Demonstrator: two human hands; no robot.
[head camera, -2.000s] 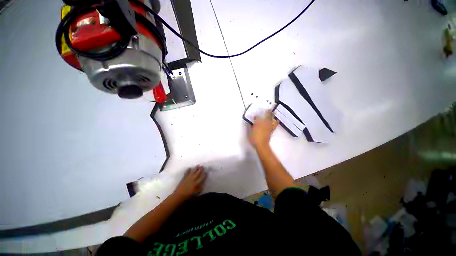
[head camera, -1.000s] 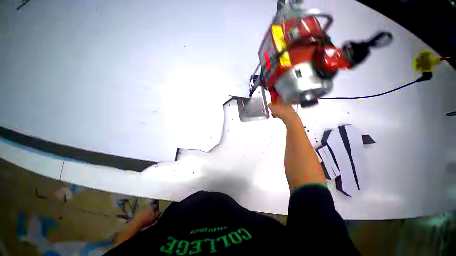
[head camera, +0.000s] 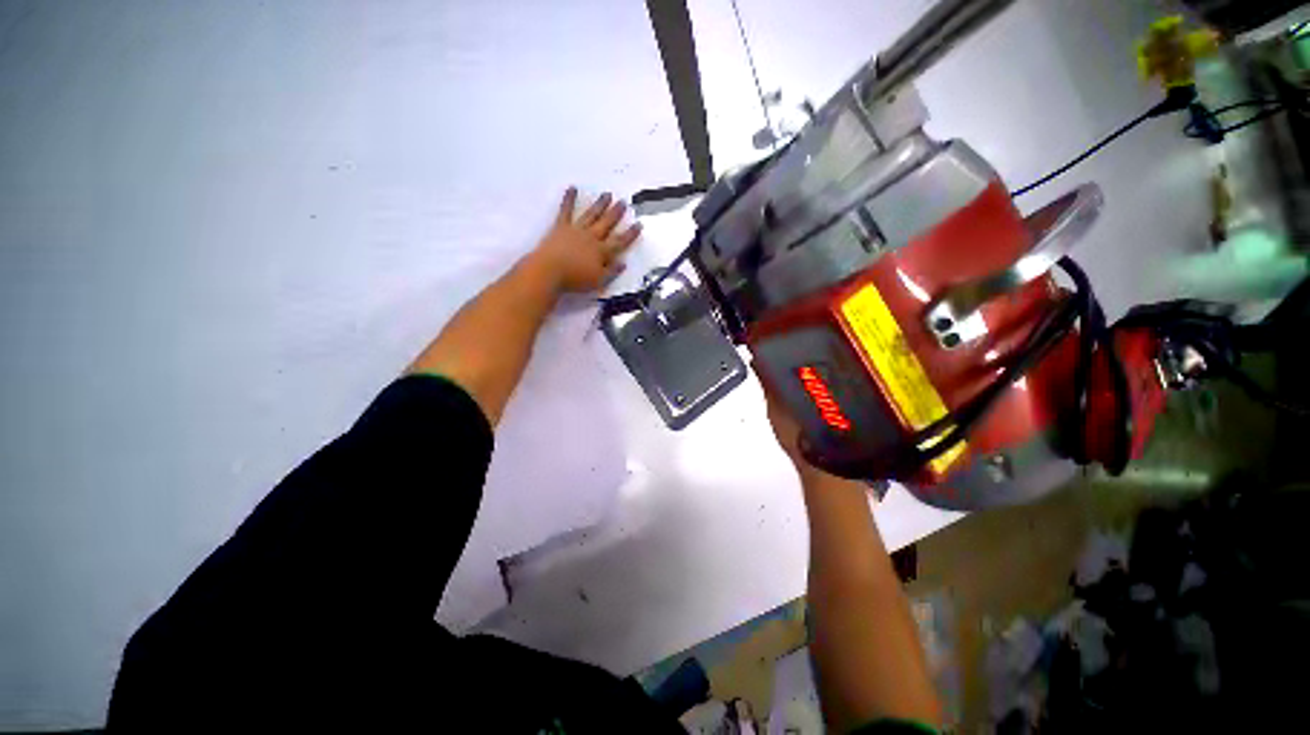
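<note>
The red and silver cutting machine (head camera: 920, 309) leans over the table at centre right, with a yellow label and red digits 4000. Its flat grey base plate (head camera: 678, 359) lies at the edge of the paper-topped lay (head camera: 359, 187). My left hand (head camera: 589, 247) rests flat on the white paper, fingers spread, just up and left of the base plate. My right hand (head camera: 783, 424) is mostly hidden beneath the motor; its wrist comes out below it, and its grip does not show. The blade is not clearly visible.
A dark cut edge (head camera: 683, 86) runs up from near the machine. A black cord (head camera: 1099, 151) leads to a yellow connector (head camera: 1175, 55) at upper right. Dark and pale scraps (head camera: 1135, 603) litter the floor at lower right, beyond the white table's edge (head camera: 747, 610).
The machine has swung round and appears larger and closer, its base plate turned. My left hand has come up from beside the table onto the paper. My right hand has become mostly hidden by the motor.
</note>
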